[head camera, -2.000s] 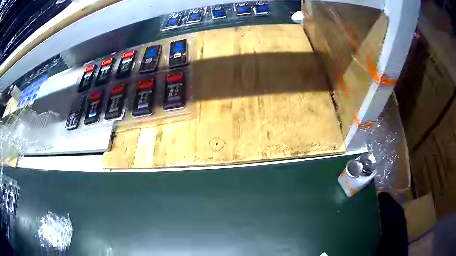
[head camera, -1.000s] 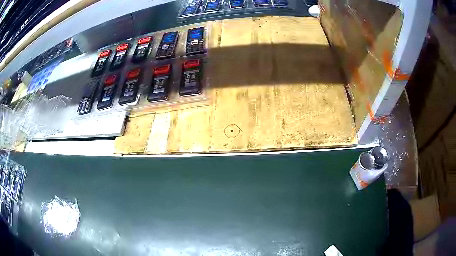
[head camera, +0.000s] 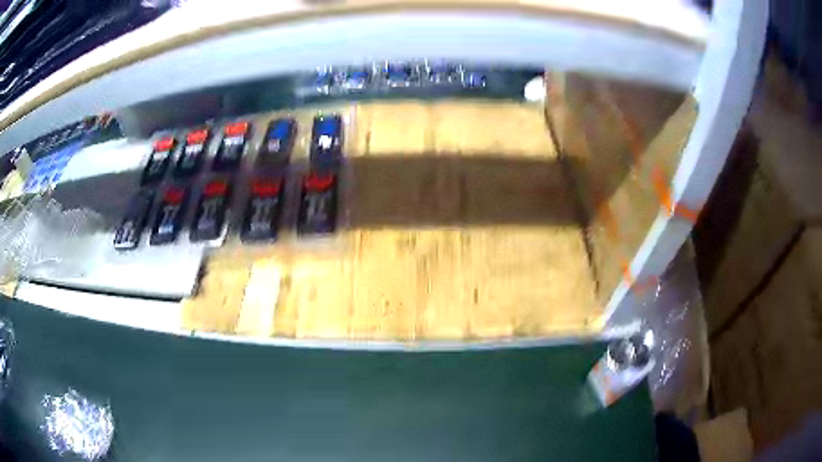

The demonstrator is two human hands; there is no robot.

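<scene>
Neither my left hand nor my right hand shows. Black handheld devices [head camera: 317,206] lie in two rows in a clear tray on the wooden board [head camera: 469,280]. Most have red ends; two in the far row have blue patches. A small white bottle with orange-red marks [head camera: 617,372] stands at the right end of the dark green bench top [head camera: 360,397], its round metallic lid flipped open. A shiny clear plastic crumple [head camera: 78,424] lies on the bench at lower left. The picture is blurred by motion.
A white upright with orange tape [head camera: 685,194] rises at the right, with brown cartons [head camera: 766,271] beyond it. More devices [head camera: 397,76] lie in a row at the back. Clear crinkled plastic [head camera: 54,239] lies at far left. A dark shape shows at the lower right edge.
The camera view has shifted, so the board, devices and bottle sit lower in the picture. The small white scrap at the bottom edge is out of view. No object has clearly moved.
</scene>
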